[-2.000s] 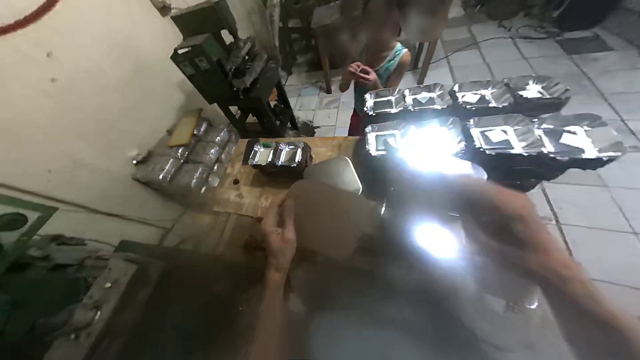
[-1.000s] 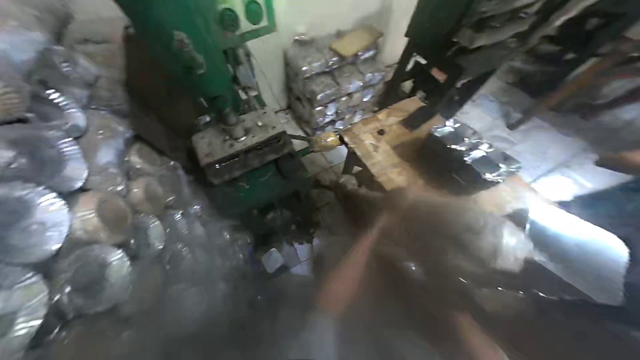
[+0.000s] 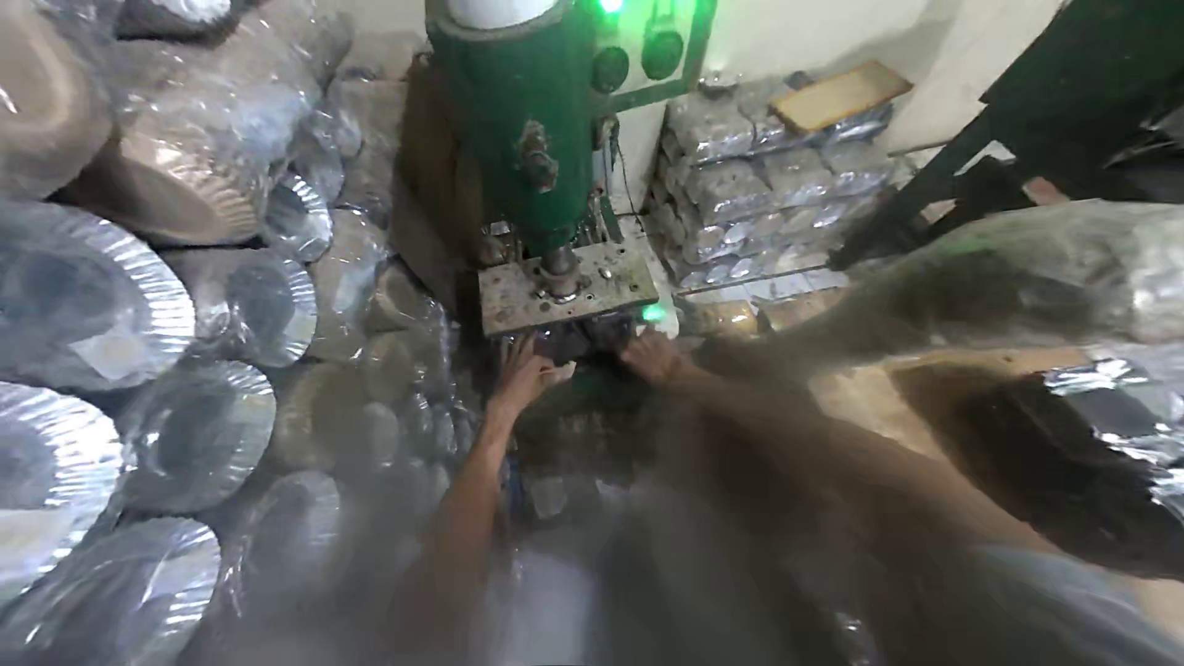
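Note:
A green press machine (image 3: 527, 139) stands upright in the middle, with a worn metal plate (image 3: 569, 287) under its ram. My left hand (image 3: 525, 375) is just below the plate's front edge, its fingers bent near a small pale piece (image 3: 560, 372). Below the plate's right corner is my right hand (image 3: 652, 356), close to the dark gap under the plate. What either hand touches there is hidden in shadow and blur.
Plastic-wrapped stacks of foil plates (image 3: 199, 435) fill the left side. Wrapped packs of foil containers (image 3: 777, 176) are piled behind the press, a yellowish board (image 3: 842, 95) on top. At the right, foil trays (image 3: 1124, 407) sit by a wooden table (image 3: 856, 402).
The view has swung left, from the wooden table and foil trays to the green press. Both hands, earlier over the table area, are now at the press plate.

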